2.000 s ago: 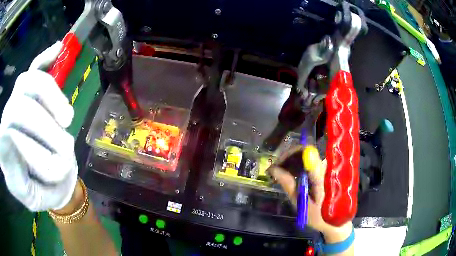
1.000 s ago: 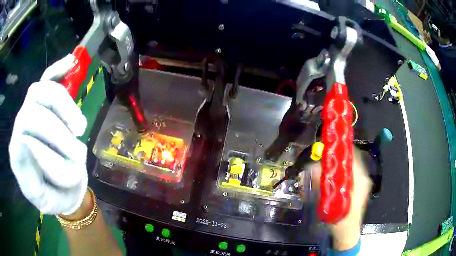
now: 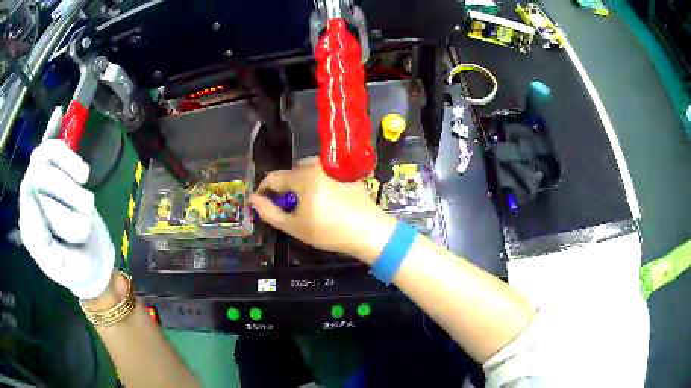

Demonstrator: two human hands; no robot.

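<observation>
My left hand [image 3: 64, 216], in a white glove, holds the lower end of the red handle [image 3: 73, 125] of the left toggle clamp. My bare right hand [image 3: 326, 208], with a blue wristband, holds a purple marker pen [image 3: 286, 201]. Its fingertips are at the right edge of the left bay's clear press plate [image 3: 201, 193]. A circuit board [image 3: 227, 203] shows through that plate. Another board [image 3: 403, 189] is in the right bay, partly hidden by my right hand. The right clamp's red handle [image 3: 342, 106] hangs above that hand.
A yellow-topped tool [image 3: 392, 126] stands at the right bay. Right of the fixture are a tape ring [image 3: 494, 87], a black pouch [image 3: 526, 163], a teal-capped item [image 3: 539, 92] and a board [image 3: 500, 32]. Red digits [image 3: 206, 92] glow behind the left bay. A conveyor [image 3: 644, 114] runs at right.
My right hand has moved left from the right bay to the left bay's edge. The view has shifted right. The left board's red glow is gone. My left hand remains on its handle.
</observation>
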